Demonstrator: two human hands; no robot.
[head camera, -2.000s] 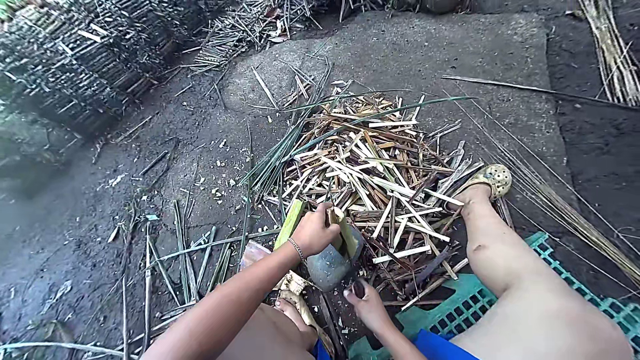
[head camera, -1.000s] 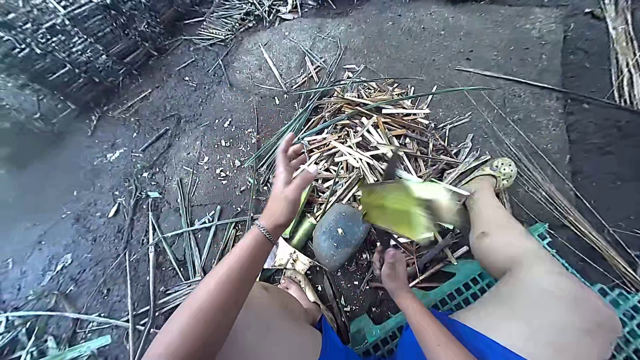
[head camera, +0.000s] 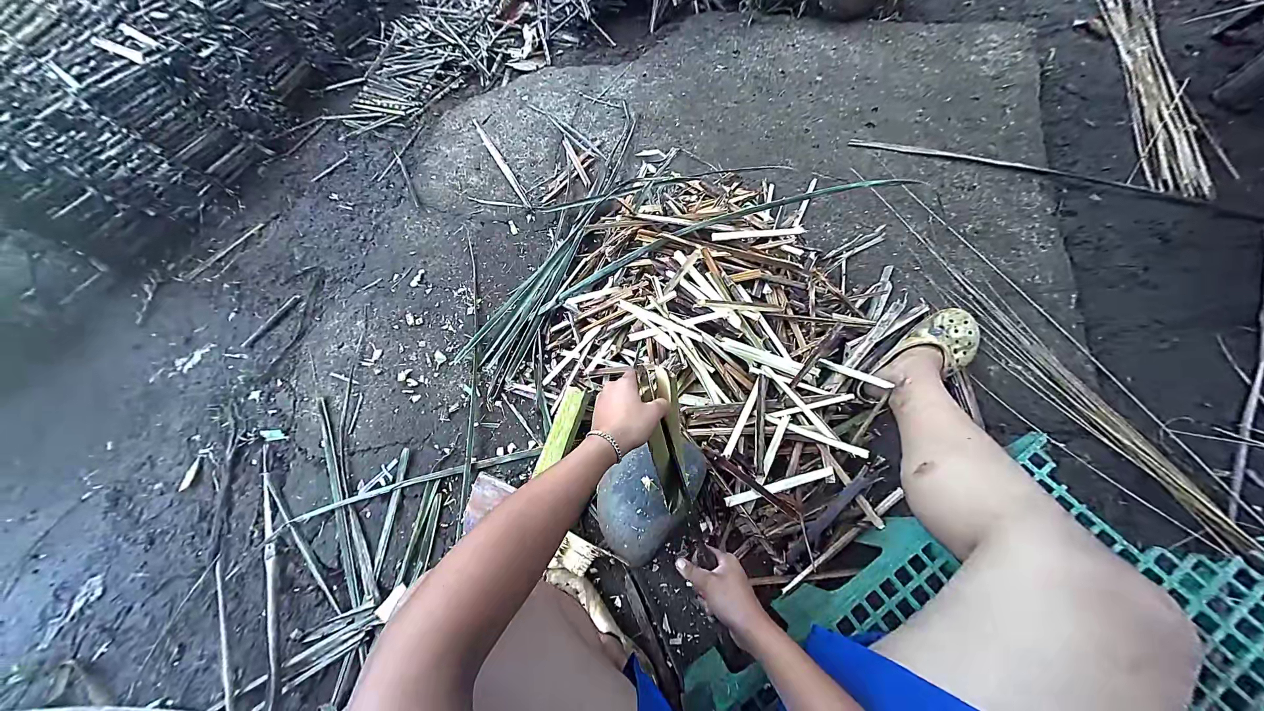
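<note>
A green-yellow plant stalk piece (head camera: 669, 420) stands on a rounded grey stone (head camera: 632, 509) between my legs. My left hand (head camera: 630, 410) grips the stalk near its top. Low and to the right, my right hand (head camera: 723, 591) is closed around the handle end of a dark blade (head camera: 683, 494), which lies against the stalk; much of the blade is hidden. Another green stalk piece (head camera: 563, 430) leans left of my left hand. Just beyond the stone, a heap of split pale and brown strips (head camera: 731, 326) covers the ground.
Under my right leg is a green plastic crate (head camera: 908, 573). My right foot wears a yellow perforated clog (head camera: 953, 338) beside the heap. Long thin stalks (head camera: 1096, 425) lie at the right, a bundle of dry sticks (head camera: 1155, 109) at the upper right, and stacked sticks (head camera: 148, 109) at the upper left.
A second ago my left hand was raised and apart, and a blurred green piece was right of the stone. Now my left hand holds a stalk piece on the stone, with the blade against it.
</note>
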